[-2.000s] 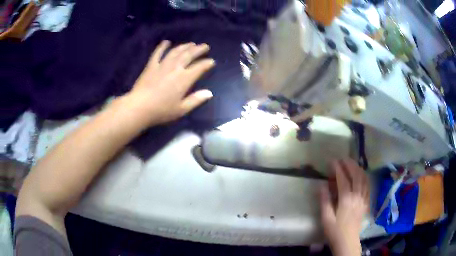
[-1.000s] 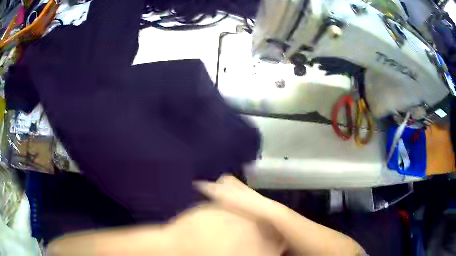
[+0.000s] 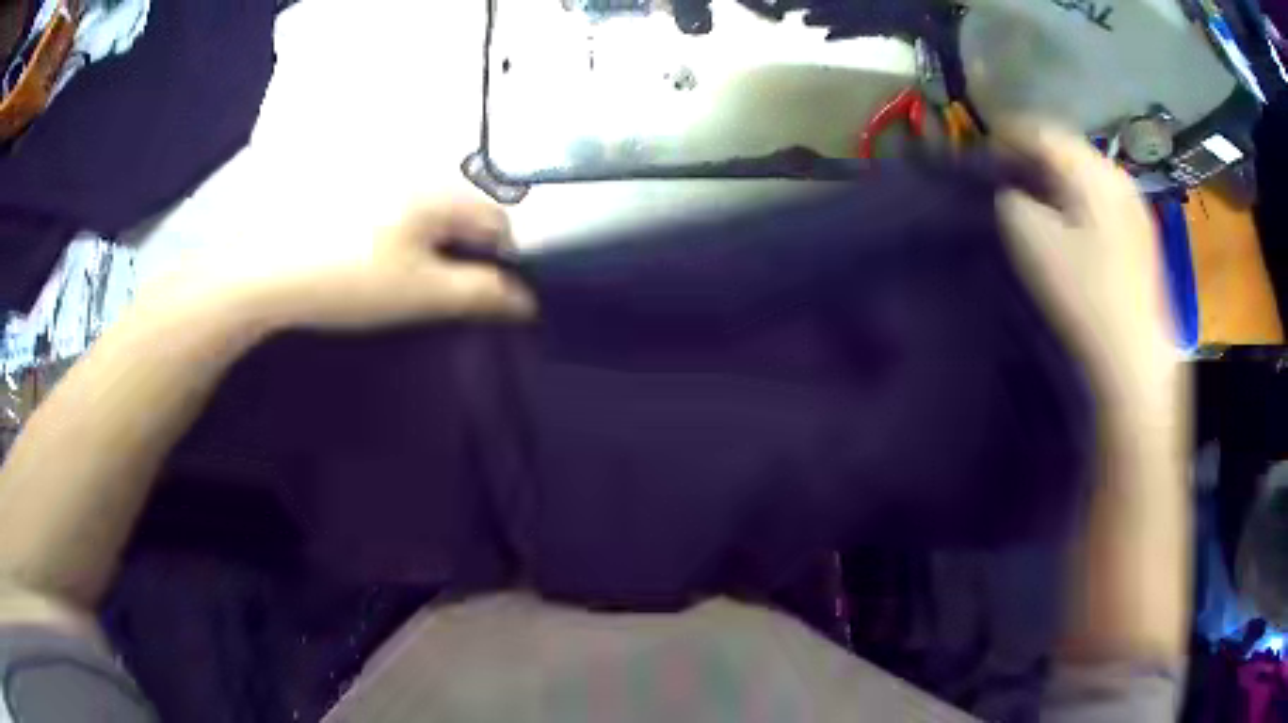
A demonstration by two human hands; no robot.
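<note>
A dark navy-purple garment panel [image 3: 735, 410] hangs spread between my hands in front of the sewing machine's bed [image 3: 706, 106], over the table's front part and my lap. My left hand [image 3: 459, 269] grips its upper edge left of centre. My right hand [image 3: 1059, 191] grips its upper right corner and is blurred. The panel hides the table's front edge. Fabric also hangs below and left of my left hand.
Red and orange-yellow scissor handles [image 3: 893, 124] show behind the panel near my right hand. More dark fabric [image 3: 127, 113] lies at the upper left. A blue tray [image 3: 1175, 269] and an orange surface [image 3: 1236, 269] are at the right.
My hands were together low at the front; now they are apart and raised, with the dark panel stretched between them. The machine shows higher in the picture.
</note>
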